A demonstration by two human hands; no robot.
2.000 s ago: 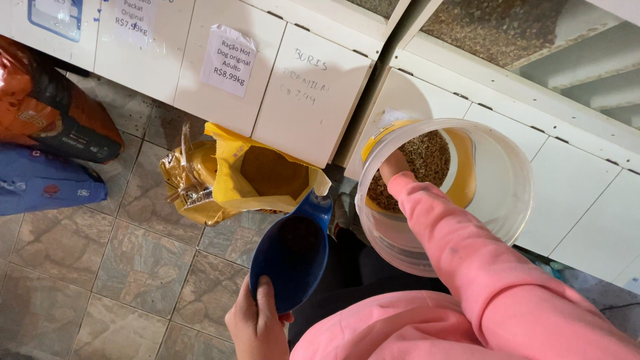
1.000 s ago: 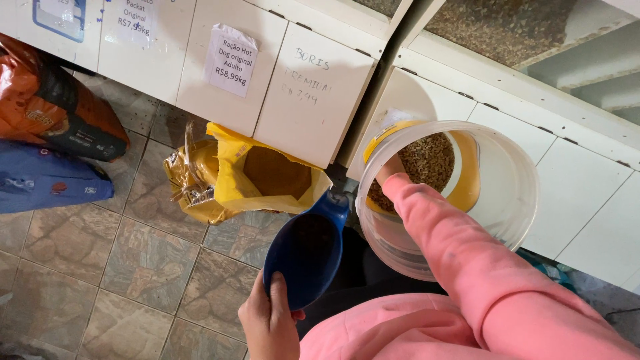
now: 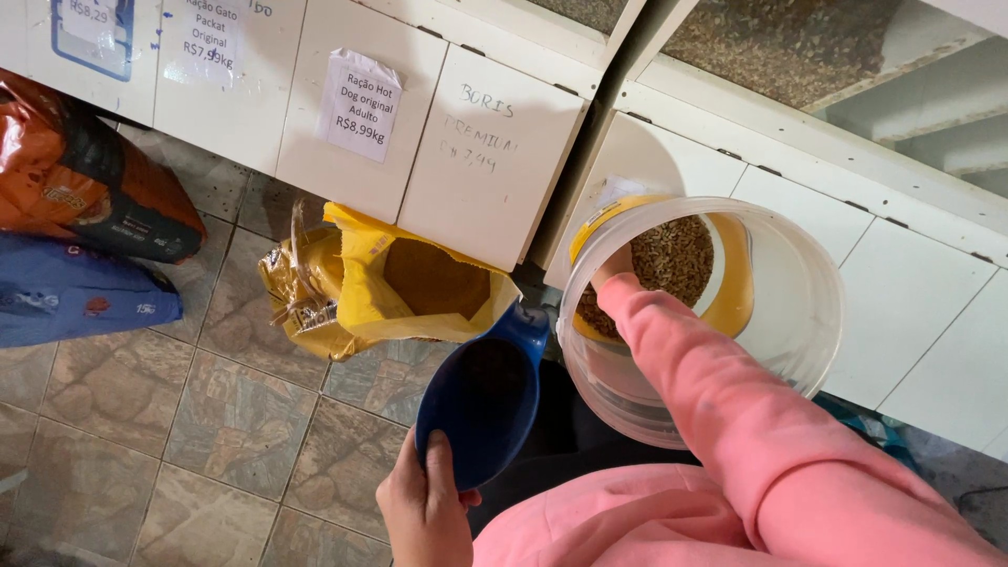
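My left hand point(image 3: 431, 500) grips the rim of a blue plastic scoop point(image 3: 484, 409), whose inside is dark. An open yellow bag point(image 3: 370, 295) stands just beyond the scoop, with brown contents inside. My right arm reaches into a large clear plastic tub point(image 3: 795, 315). Only part of my right hand point(image 3: 614, 266) shows, low in the tub beside brown pellets point(image 3: 673, 256); its fingers are hidden, so I cannot tell whether it holds anything. Yellow printed material point(image 3: 728, 276) shows around the pellets.
White cabinets with hinged lids point(image 3: 496, 150) run along the far side, some bearing writing or paper labels. An orange and black bag point(image 3: 118, 181) and a blue bag point(image 3: 79, 291) lie at the left on the tiled floor point(image 3: 228, 425). Bins of pellets point(image 3: 787, 47) show at the upper right.
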